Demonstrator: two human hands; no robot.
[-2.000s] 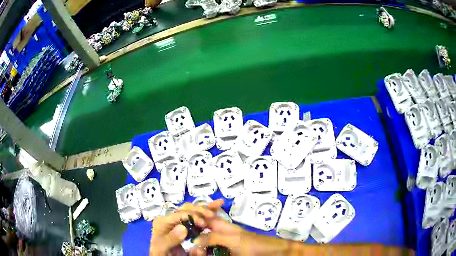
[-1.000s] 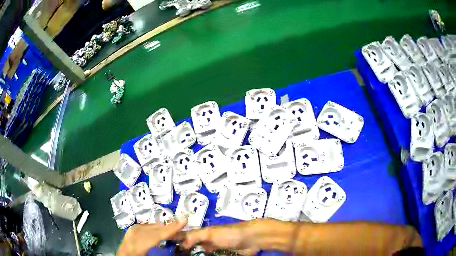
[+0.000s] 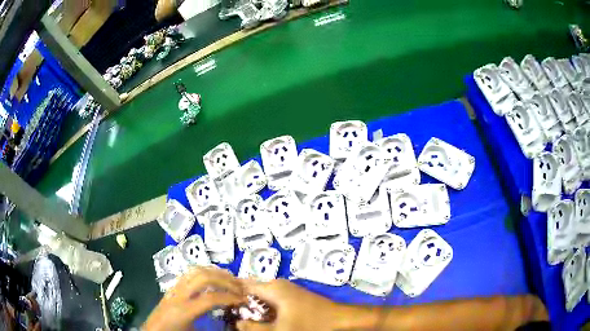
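My left hand [image 3: 197,296] and my right hand [image 3: 291,309] are close together at the bottom of the view. Between their fingers they hold a small dark and white circuit board assembly [image 3: 253,309], partly hidden by the fingers and blurred. Just beyond the hands, many white socket housings [image 3: 327,216] lie loose on a blue sheet [image 3: 482,239], most with their slotted round recess facing up and some overlapping.
A green conveyor belt [image 3: 272,84] runs behind, with a board cluster [image 3: 189,106] on it. A blue tray [image 3: 525,187] with rows of housings stands at the right. A metal post [image 3: 77,64], a pale wrapped bundle [image 3: 81,258] and another board cluster [image 3: 121,310] are at the left.
The view has shifted. The hands came lower and are now close around the board assembly, which shows more white between the fingers. The cluster on the belt has moved right.
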